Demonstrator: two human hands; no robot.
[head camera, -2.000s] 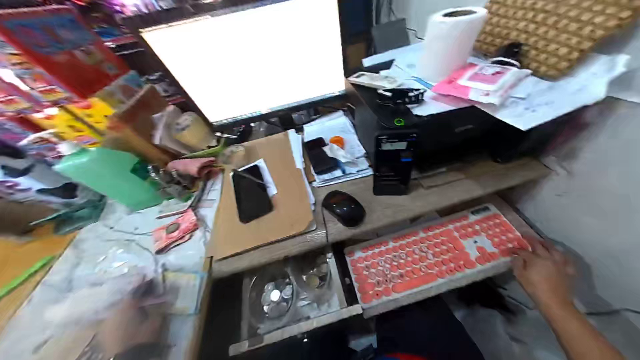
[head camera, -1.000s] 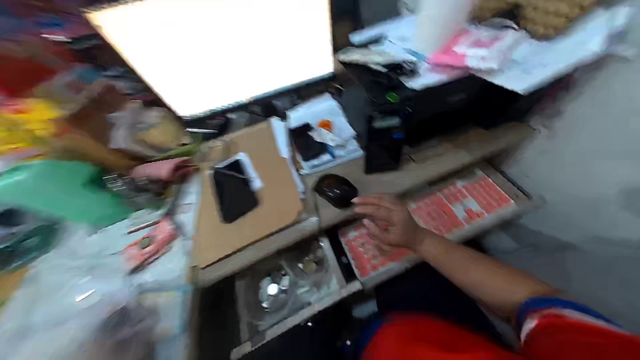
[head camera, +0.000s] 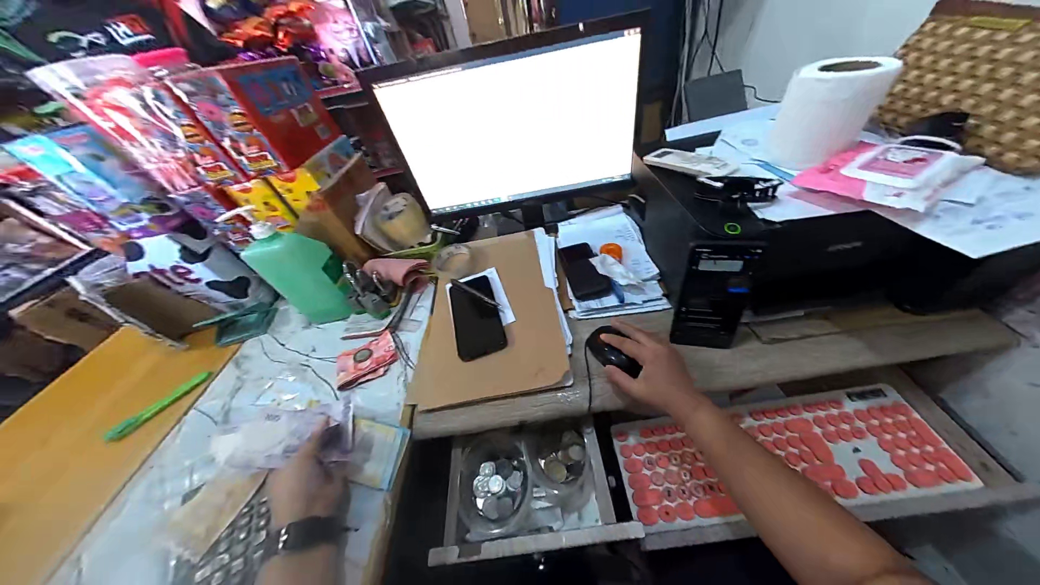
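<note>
My right hand [head camera: 650,366] rests over a black computer mouse [head camera: 613,351] on the wooden desk edge. Over the left counter, my left hand [head camera: 305,479], with a dark wristband, is on some purple banknotes [head camera: 272,435], fingers partly hidden and blurred. Blue-yellow notes [head camera: 378,451] lie right beside it, and a brownish note [head camera: 213,508] lies below left, over a dark keypad [head camera: 240,544]. Folded red notes with a coin [head camera: 366,360] lie farther up. Two clear tubs of coins [head camera: 494,487] sit in the open drawer. Coral keys fill a white keyboard [head camera: 861,455] under my right forearm.
A lit monitor [head camera: 520,114] stands behind a brown folder [head camera: 496,374] bearing a black smartphone [head camera: 478,318] and pen. At left are a green pump bottle [head camera: 301,272] and a green pen [head camera: 157,406]. A black printer [head camera: 853,260] at right carries papers and a paper roll [head camera: 833,114].
My right hand has moved left from the keyboard's right end onto the mouse. My left hand stays around the left counter, blurred earlier.
</note>
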